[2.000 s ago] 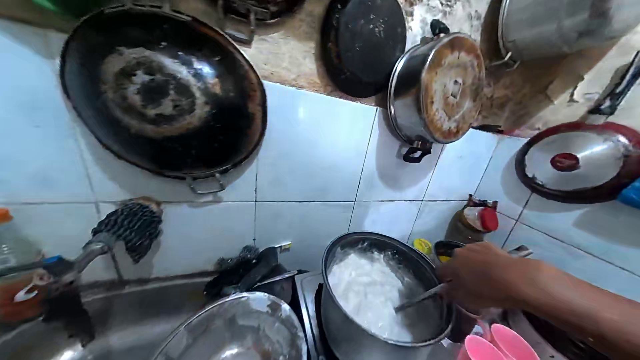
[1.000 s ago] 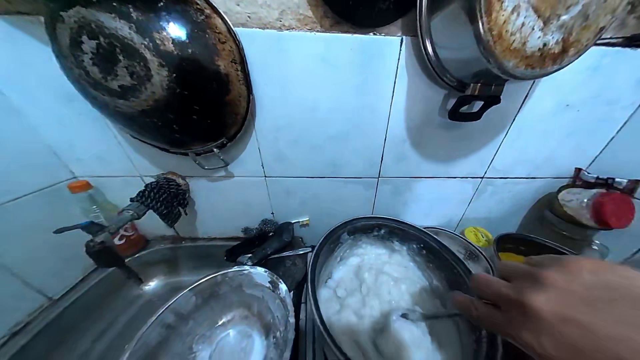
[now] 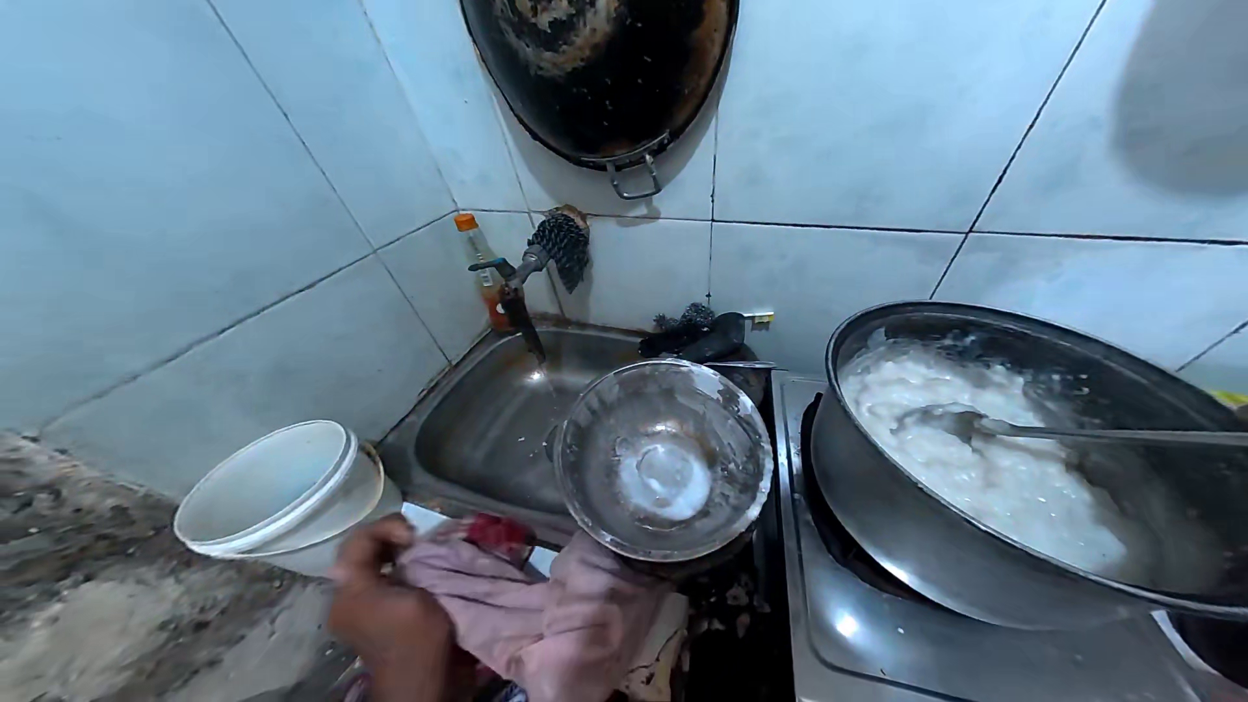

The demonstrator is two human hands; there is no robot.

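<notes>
Low in the view, my left hand (image 3: 395, 600) is blurred, its fingers closed on the left end of a pink cloth (image 3: 546, 604) at the sink's front edge. My right hand is out of view. A metal spoon (image 3: 1033, 430) lies with its bowl in thick white food (image 3: 975, 458) inside a large metal pot (image 3: 926, 561); its handle runs off the right edge. The pot stands on a gas stove (image 3: 848, 639). Left of it, a metal bowl (image 3: 570, 458) with white residue overlaps the sink's right side, near the cloth.
A steel sink (image 3: 468, 458) with a black tap (image 3: 525, 322) fills the corner, a bottle (image 3: 487, 283) behind it. White plastic buckets (image 3: 292, 526) stand left. A blackened wok (image 3: 614, 97) hangs above. Black-handled utensils (image 3: 702, 338) lie behind the bowl.
The view has swung left, bringing in the buckets, the cloth and my left hand. My right hand, earlier on the spoon at the pot, is no longer seen.
</notes>
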